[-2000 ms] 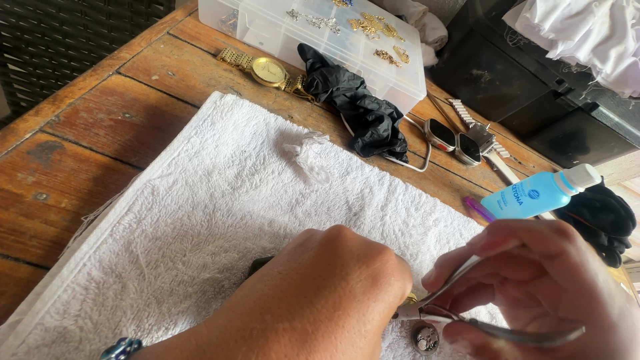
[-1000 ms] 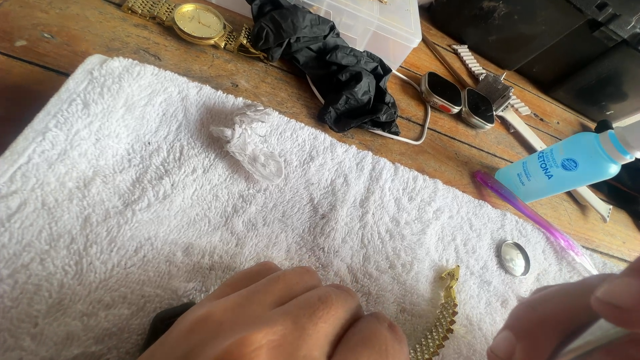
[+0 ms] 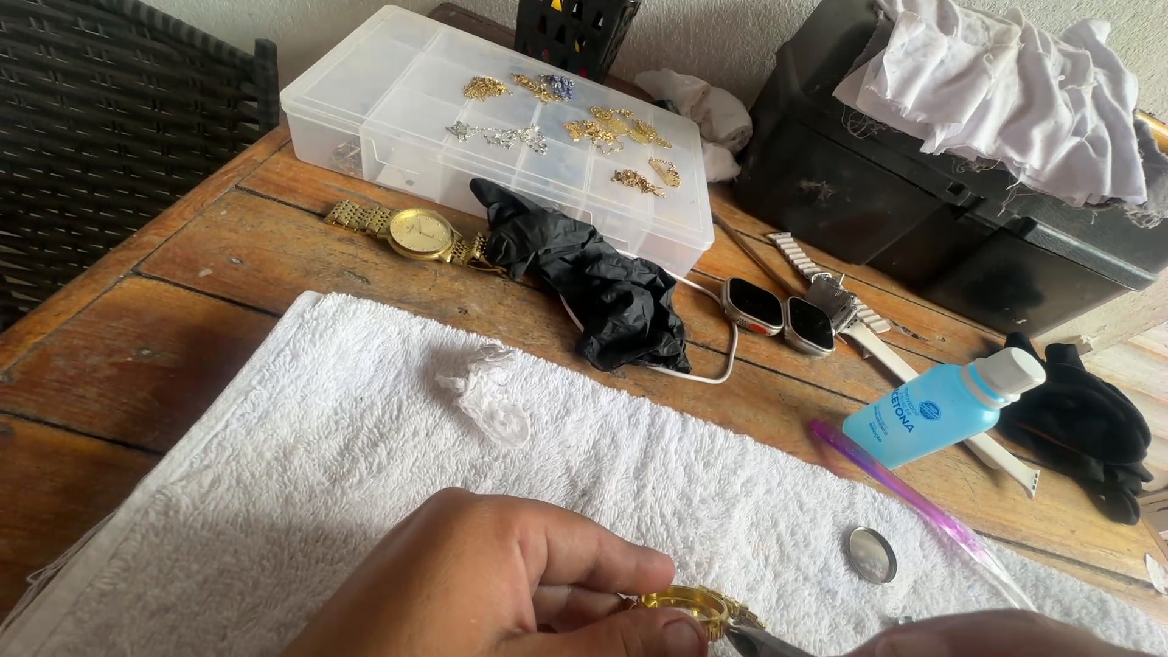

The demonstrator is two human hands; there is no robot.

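Note:
Between its thumb and fingers my left hand pinches a gold-coloured watch case, which looks open as a ring with part of its bracelet beside it. The grey metal tip of a tool touches the case from the right. My right hand shows only at the bottom edge, at the tool's far end; its grip is mostly cut off. A round metal watch case back lies on the white towel to the right. A crumpled piece of clear plastic rests farther back on the towel.
Behind the towel are a gold watch, a black glove, two smartwatches and a plastic organizer box with chains on its lid. At right stand a blue acetone bottle, a purple-and-clear stick and a black case.
The gold watch case now shows in my left hand, with the tool against it; one second ago a gold bracelet lay beside that hand. The view has swung back to a wider scene.

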